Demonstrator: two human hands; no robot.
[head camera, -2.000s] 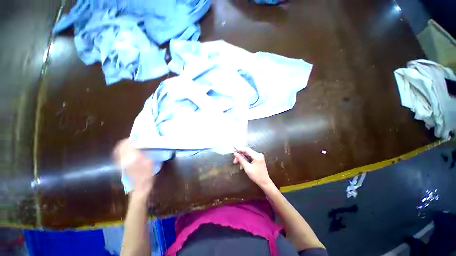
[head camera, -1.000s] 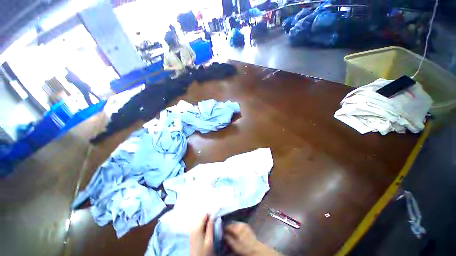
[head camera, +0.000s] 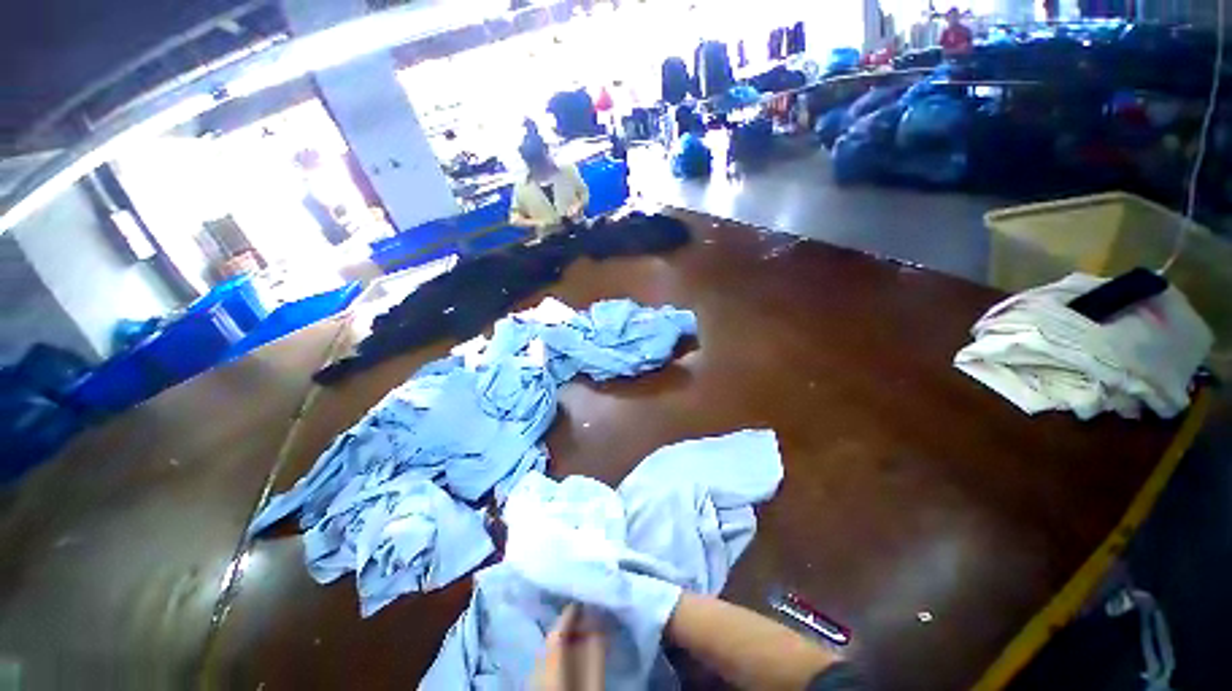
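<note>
A light blue shirt, almost white under glare (head camera: 703, 493), lies bunched at the near edge of the brown table. My left hand (head camera: 576, 651) is blurred and cut off at the bottom of the picture; its fingers appear to pinch the shirt. My right forearm comes in from the lower right, and the cloth covers my right hand, so its fingers are hidden. Small thread snips with a dark red handle (head camera: 813, 620) lie on the table to the right of the shirt, untouched.
A crumpled blue shirt pile (head camera: 473, 419) lies beyond on the left. Dark garments (head camera: 459, 297) line the far side. A cream cloth bundle (head camera: 1067, 354) with a black phone-like object (head camera: 1119, 293) lies at right by a yellow crate (head camera: 1081, 236). A person (head camera: 549, 196) stands beyond the table.
The view has tilted up from the shirt. The snips have left my right hand and lie on the table. My right hand has gone under the cloth, and the shirt is bunched up.
</note>
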